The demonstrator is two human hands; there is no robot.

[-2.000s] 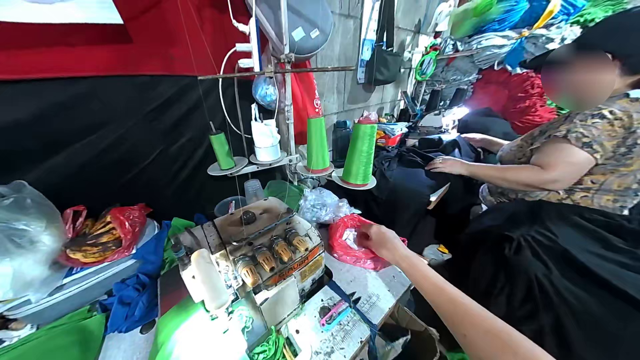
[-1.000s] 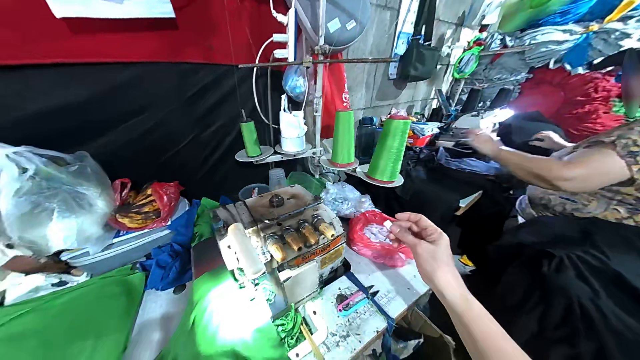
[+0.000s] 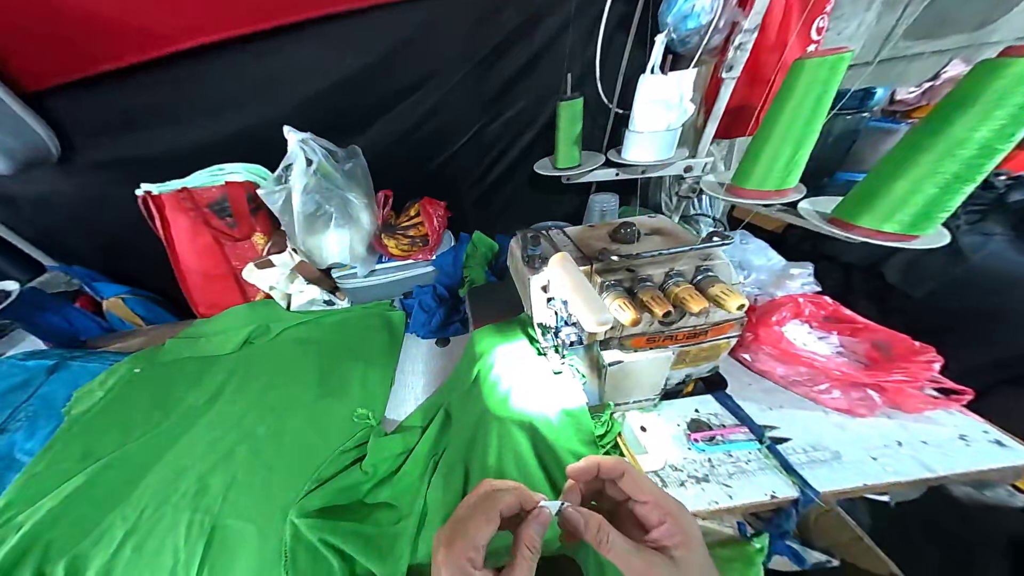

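At the bottom centre my left hand (image 3: pixel 492 528) and my right hand (image 3: pixel 628 520) pinch a small white tag (image 3: pixel 553 506) between thumbs and fingertips. Green fabric (image 3: pixel 240 424) spreads over the table behind and to the left of my hands, with one part lying under the lit needle area of an overlock sewing machine (image 3: pixel 640 296). An open red plastic bag (image 3: pixel 840 352) with small white pieces inside lies to the right of the machine. Pink and blue thread snips (image 3: pixel 724 438) rest on the worktop in front of the machine.
Green thread cones (image 3: pixel 792 124) stand on the thread stand behind the machine. A red bag (image 3: pixel 208 240), a clear plastic bag (image 3: pixel 324 200) and bananas in red plastic (image 3: pixel 412 228) sit at the back left. The white worktop's edge (image 3: pixel 920 480) runs along the right.
My right hand has moved from the red plastic bag to in front of the machine, with the white tag. My left hand has come into view and touches the tag. The view has swung left and down.
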